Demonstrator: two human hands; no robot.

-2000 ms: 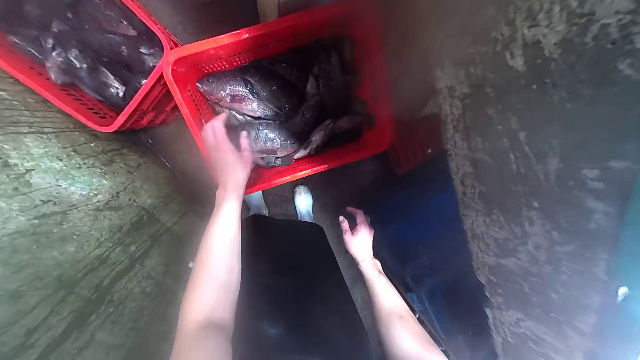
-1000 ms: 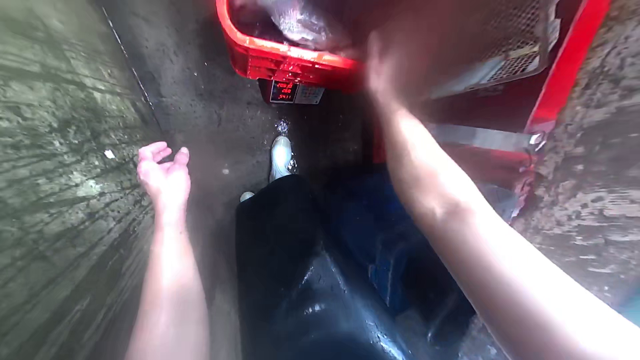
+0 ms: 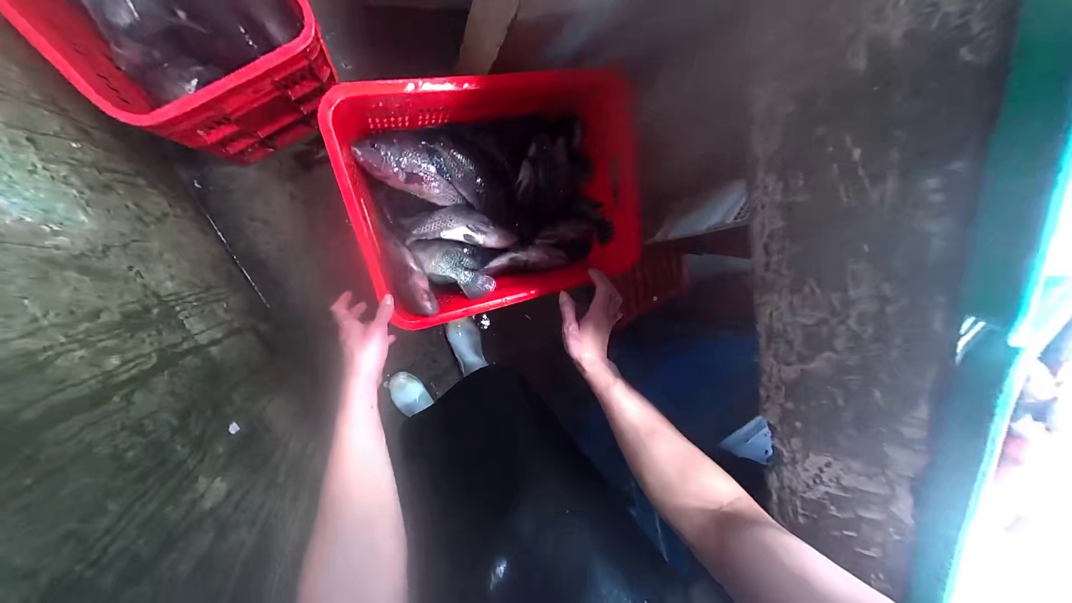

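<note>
A red plastic crate (image 3: pixel 477 308) with several whole dark fish (image 3: pixel 419 167) lying in it is in front of me at the upper middle. My left hand (image 3: pixel 363 331) is at its near left corner, fingers apart, the thumb at or close to the rim. Near the crate's right near edge is my right hand (image 3: pixel 591 322), thumb and fingers spread; whether it touches the rim is hard to tell. Neither hand holds anything. A smaller, paler-bellied fish (image 3: pixel 452 260) lies by the near wall of the crate.
More fish fill another red crate (image 3: pixel 234 88), seemingly stacked, at the upper left. A rough wall (image 3: pixel 837 293) runs down the right side, a mottled greenish surface (image 3: pixel 109 335) down the left. My light boots (image 3: pixel 410 394) stand on wet floor; something blue (image 3: pixel 703 377) lies right of my dark apron (image 3: pixel 502 469).
A second ago my hands were wide apart, the right one blurred over a crate at the right; now both are by the near side of the fish crate. The view has shifted a lot.
</note>
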